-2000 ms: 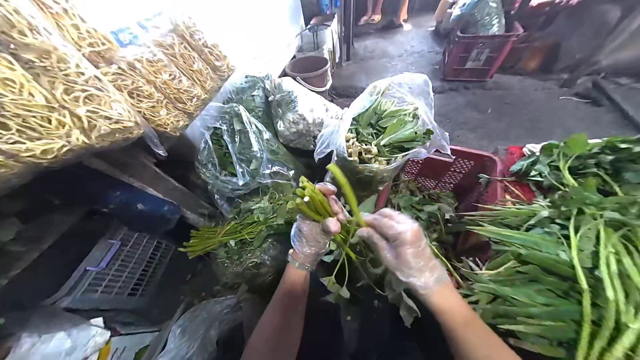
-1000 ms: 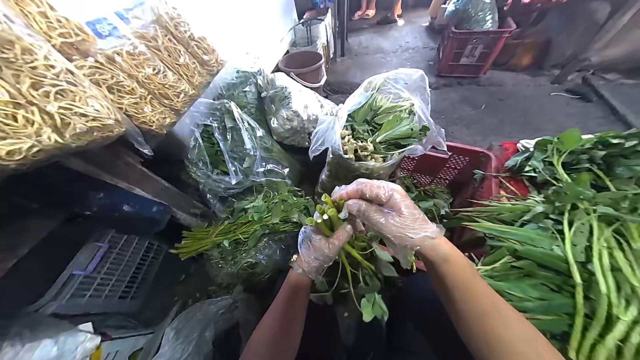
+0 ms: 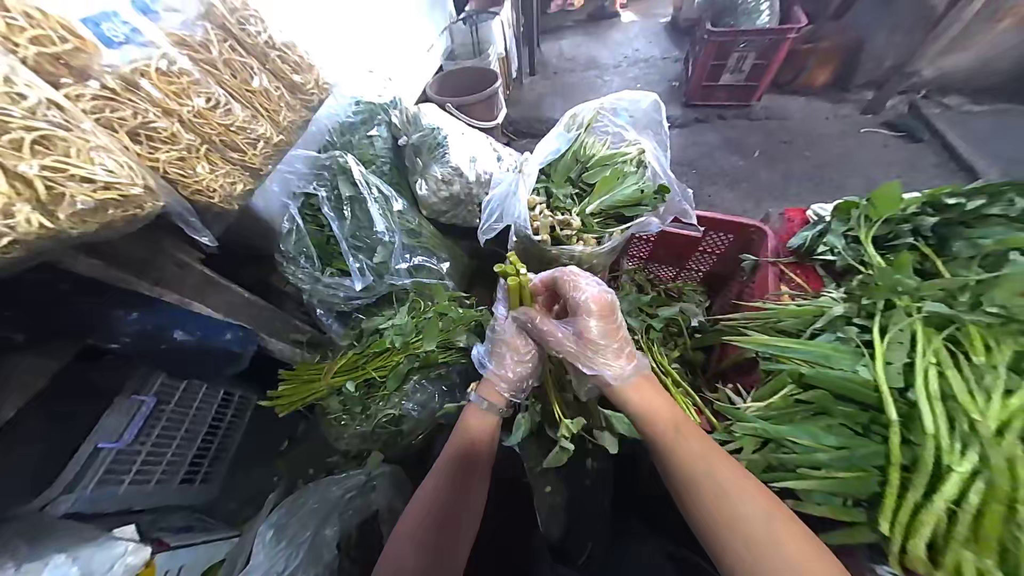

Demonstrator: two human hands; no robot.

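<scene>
A bunch of green leafy stems (image 3: pixel 518 286) stands upright in my left hand (image 3: pixel 512 352), cut ends up and leaves hanging below. Clear plastic gloves cover both hands. My right hand (image 3: pixel 588 324) presses against the top of the bunch from the right, its fingers bent; whether it pinches a stem is hidden. To the left, a pile of thin-stemmed greens (image 3: pixel 376 352) lies on a plastic bag. Behind my hands stands an open clear bag of leafy greens (image 3: pixel 604 180). More loose greens (image 3: pixel 668 320) lie right of my right hand, by a red crate (image 3: pixel 740 248).
Long green leaves and stems (image 3: pixel 904 400) are heaped at the right. Clear bags of greens (image 3: pixel 360 232) and of pale produce (image 3: pixel 456 164) stand behind left, near a brown bucket (image 3: pixel 468 92). Bags of tan strands (image 3: pixel 184 104) fill the upper left. A grey crate (image 3: pixel 160 440) lies lower left.
Two seconds ago my right hand held a stem apart, to the right of the bunch. It has since moved in against the bunch, which my left hand holds throughout.
</scene>
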